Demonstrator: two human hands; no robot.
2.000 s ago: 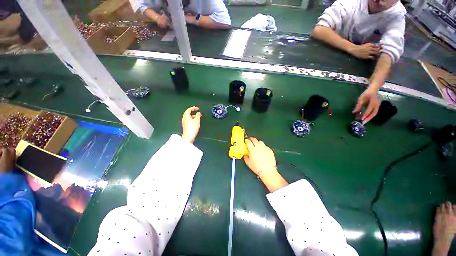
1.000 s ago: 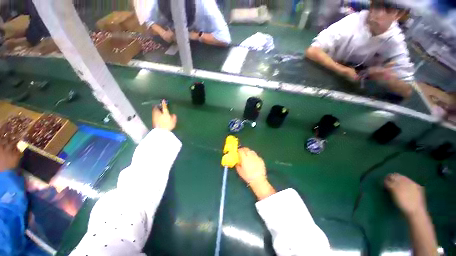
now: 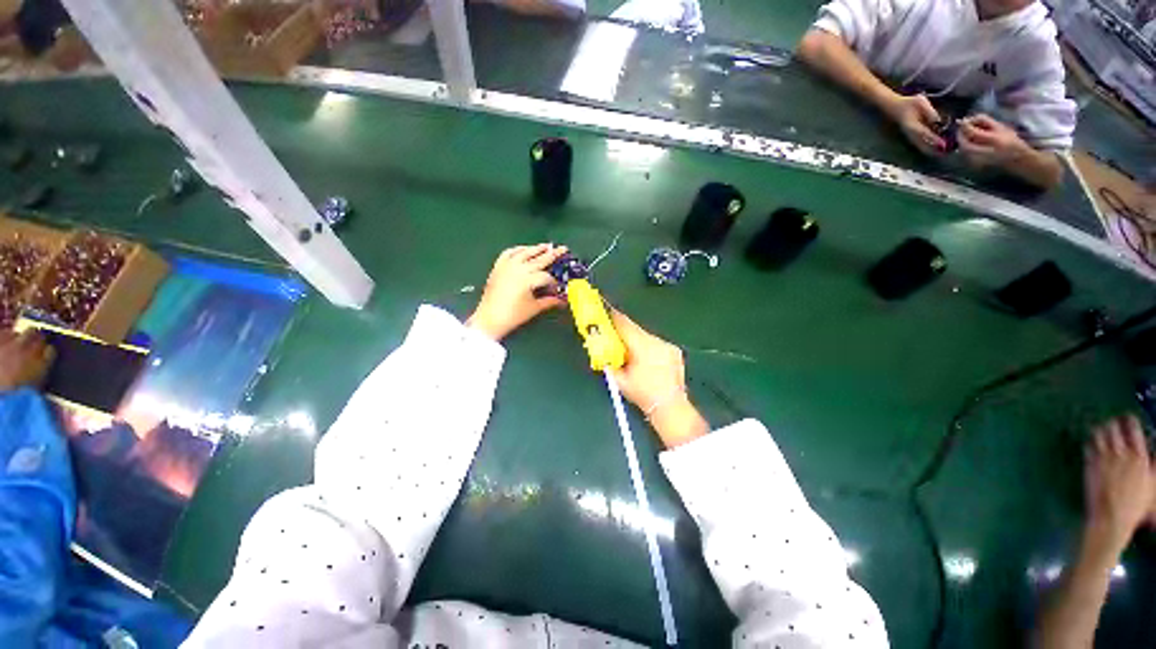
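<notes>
My left hand (image 3: 517,292) holds a round dark wired unit (image 3: 567,269) by its edge above the green belt. A thin pale lead sticks out of it to the upper right. My right hand (image 3: 649,368) grips the yellow hot glue gun (image 3: 593,325), its nozzle end at the unit. Whether the nozzle touches is hidden. A whitish glue stick (image 3: 644,507) trails from the gun's rear. Another wired unit (image 3: 664,265) lies just right of the gun, its lead to the right. A black housing (image 3: 552,171) stands behind my left hand.
More black housings (image 3: 712,216) stand along the belt to the right. A white metal post (image 3: 216,152) slants at the left, a wired unit (image 3: 335,211) beside it. A black cord (image 3: 932,469) and another person's hand (image 3: 1118,482) are at right. Phone (image 3: 86,368) and boxes (image 3: 108,292) lie left.
My left hand has come back from the left with a wired unit, to the gun's nozzle. The gun has tilted. Housings and the other unit appear further right. The person opposite now holds a small dark item.
</notes>
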